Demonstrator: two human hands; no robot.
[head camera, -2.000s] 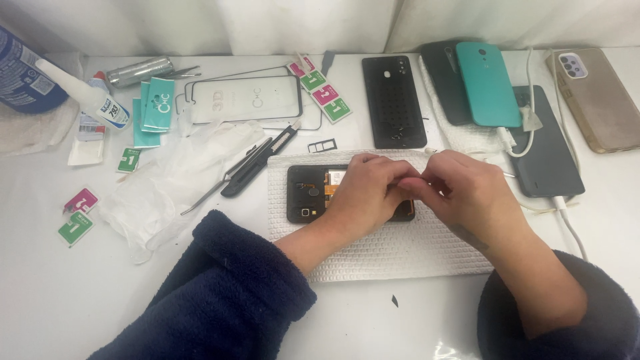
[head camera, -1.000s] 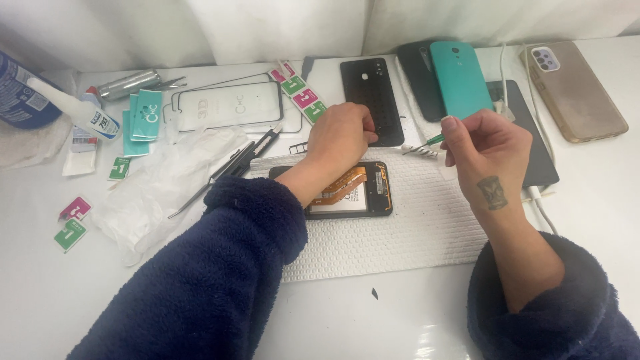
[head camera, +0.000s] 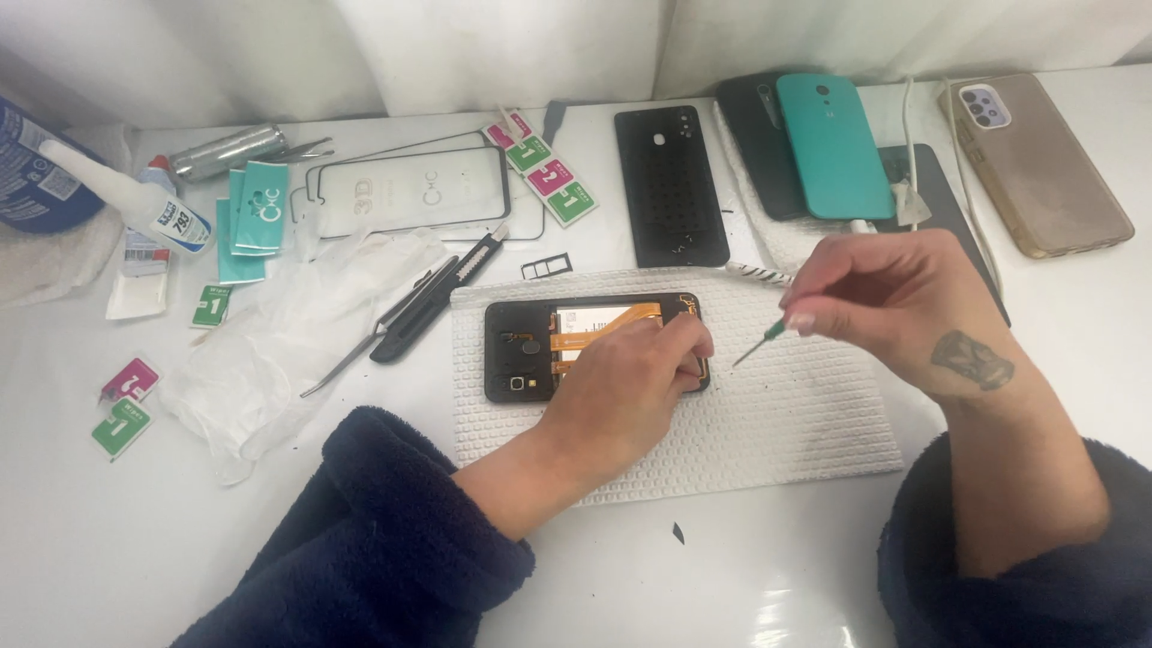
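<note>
An opened smartphone (head camera: 519, 360), its battery and orange flex cables exposed, lies on a white textured mat (head camera: 783, 441). My left hand (head camera: 630, 378) rests over the phone's right half, fingers bent at its right end; whether they pinch anything is hidden. To the right, raised over the mat, my right hand (head camera: 877, 292) pinches a thin screwdriver with a green collar (head camera: 769, 337), its tip pointing down and left, apart from the phone. Behind the mat stand out a black phone back cover (head camera: 670, 189) and a small SIM tray (head camera: 546, 265).
Left of the mat lie a utility knife (head camera: 441, 297), metal tweezers (head camera: 346, 364) and crumpled clear plastic (head camera: 234, 387). Glass screen protectors (head camera: 414, 189), a glue bottle (head camera: 162, 207) and a blue container (head camera: 45, 180) are farther back. A teal phone (head camera: 832, 144) and a cased phone (head camera: 1044, 171) lie back right.
My left hand has moved from the phone's upper edge down over its right half. My right hand still holds the screwdriver, now tilted down; two seconds ago both hands were together at the phone.
</note>
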